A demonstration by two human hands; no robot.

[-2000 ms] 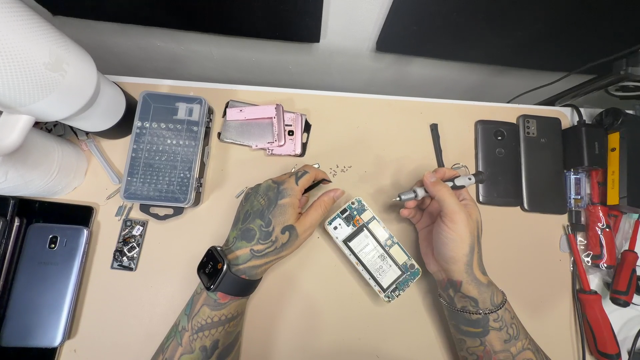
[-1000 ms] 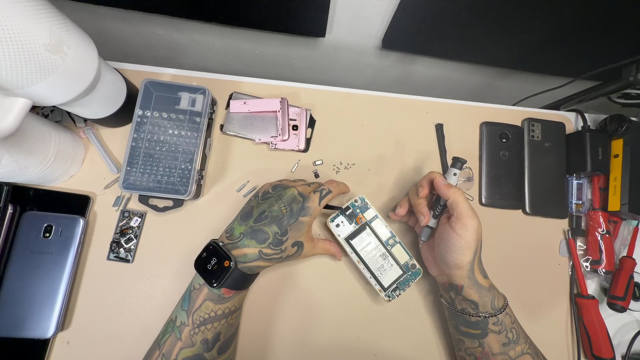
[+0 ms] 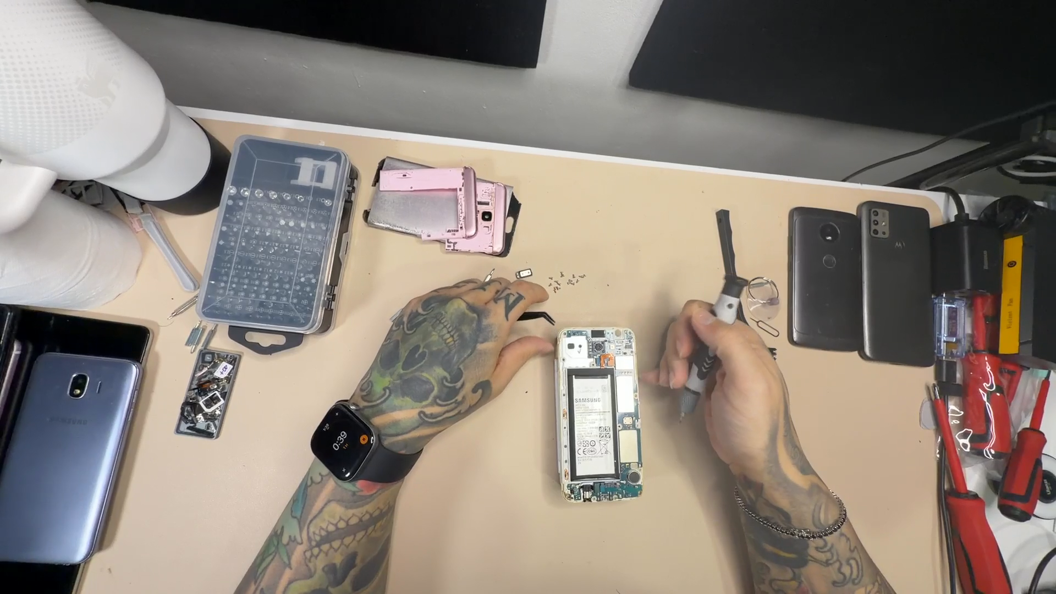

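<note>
An opened smartphone (image 3: 601,415), its battery and circuit board exposed, lies face down and nearly upright on the beige mat between my hands. My left hand (image 3: 462,355) is at its upper left, with dark bent-tip tweezers (image 3: 538,317) poking out between thumb and fingers; most of the tool is hidden under the hand. The thumb tip is close to the phone's edge. Right of the phone, my right hand (image 3: 714,363) holds a grey and black precision screwdriver (image 3: 704,367), tip down toward the mat. Small loose screws (image 3: 568,282) and a small metal part (image 3: 524,273) lie above the phone.
A bit case (image 3: 276,235) and a tray of small parts (image 3: 208,394) lie left. Pink phone housing pieces (image 3: 445,206) are at the back. A black pry tool (image 3: 725,243), two dark phones (image 3: 825,276) and red-handled screwdrivers (image 3: 973,540) are right; a blue-grey phone (image 3: 70,454) is far left.
The opened phone has turned from a slant to nearly upright. My left hand has come away from its top corner. My right hand still holds the screwdriver, which pointed toward the phone at first and now points down.
</note>
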